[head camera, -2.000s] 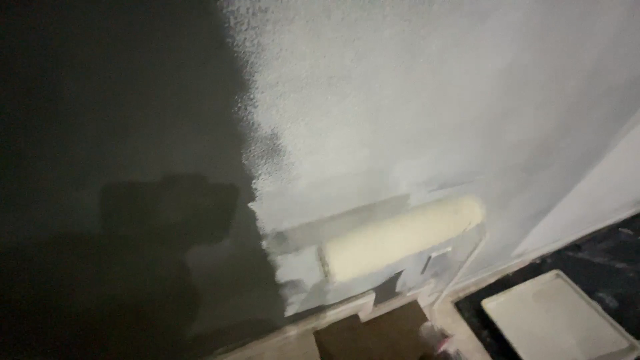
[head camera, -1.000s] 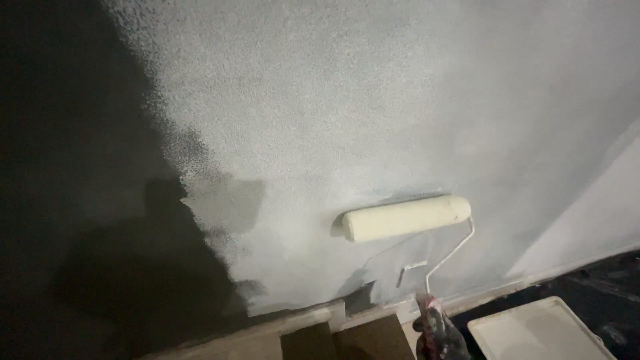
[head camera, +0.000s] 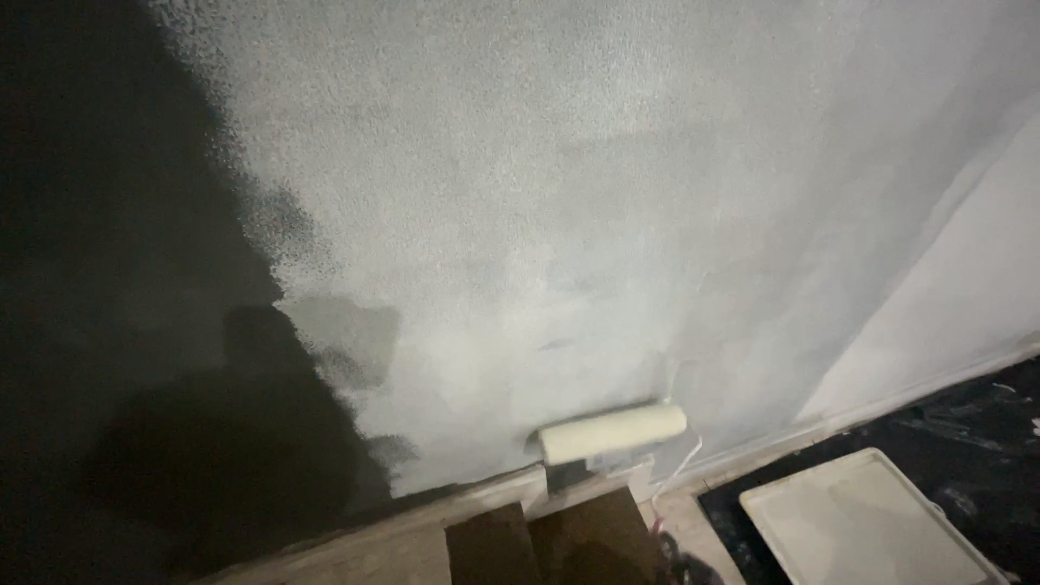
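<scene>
A paint roller (head camera: 613, 433) with a cream-coloured sleeve lies against the lower part of the wall (head camera: 487, 203), just above the skirting. Its thin wire frame bends down from the right end to a reddish handle. At the bottom edge, my right hand (head camera: 682, 562) is partly in view, dark and blurred, closed around that handle. Pale paint covers most of the wall, with a ragged edge against a dark, unpainted-looking area (head camera: 106, 203) on the left. My left hand is out of view.
A white paint tray (head camera: 869, 520) rests on a dark, paint-marked sheet (head camera: 967, 431) at the lower right. Brown boards or card pieces (head camera: 597, 536) lie beside the skirting board (head camera: 479, 497). A shadow falls across the wall's lower left.
The roller has moved down the wall to near the skirting. Its handle and my right hand are now lower, with less of the hand in view than one second ago.
</scene>
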